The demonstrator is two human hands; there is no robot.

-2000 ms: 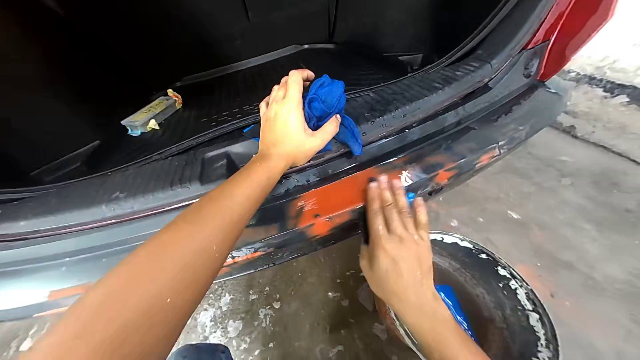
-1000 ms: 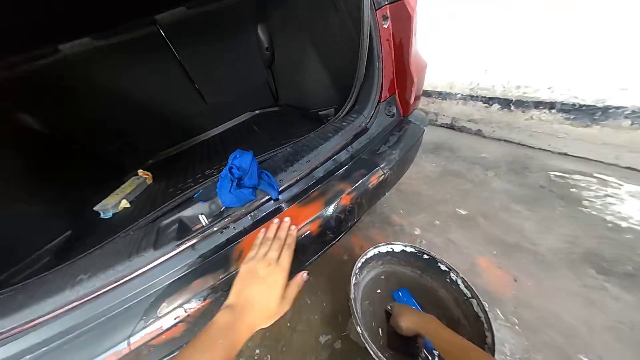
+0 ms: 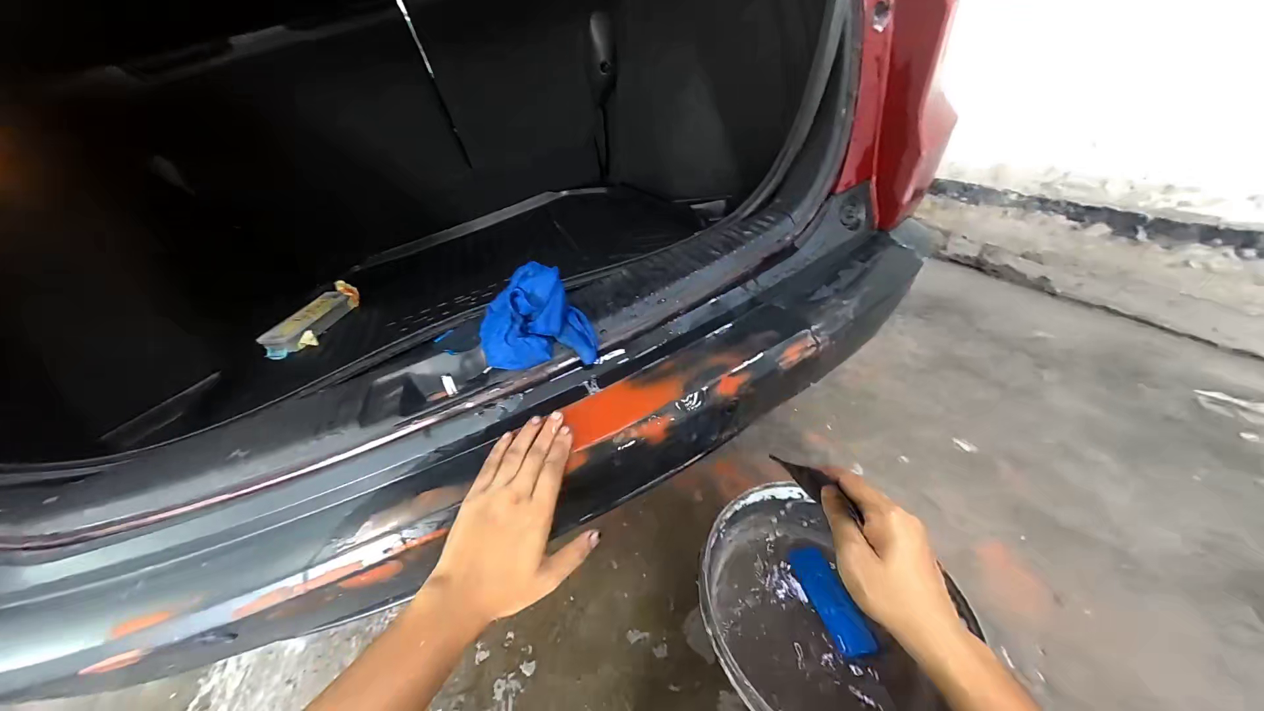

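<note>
My left hand (image 3: 513,513) lies flat on the dark rear bumper (image 3: 691,464) of a car, its fingertips at the left end of an orange patch. Nothing is in it, and the thumb stands apart. My right hand (image 3: 884,553) pinches a thin, dark sheet (image 3: 815,481), perhaps sandpaper, above the rim of a round basin (image 3: 719,632). Inside the basin, beside the right hand, lies a blue block (image 3: 831,602). A crumpled blue cloth (image 3: 533,321) rests on the boot sill above the orange patch.
The open boot (image 3: 474,237) holds a small, oblong, pale object (image 3: 311,321) with yellowish scraps at its ends. A red tail light (image 3: 904,109) is at the bumper's right corner. A white wall (image 3: 1106,99) rises beyond the stained concrete floor (image 3: 1106,474).
My left hand has gone from the blue cloth to the bumper. My right hand has left the bumper, reached into the basin, and now shows above its rim with the dark sheet. The view has shifted.
</note>
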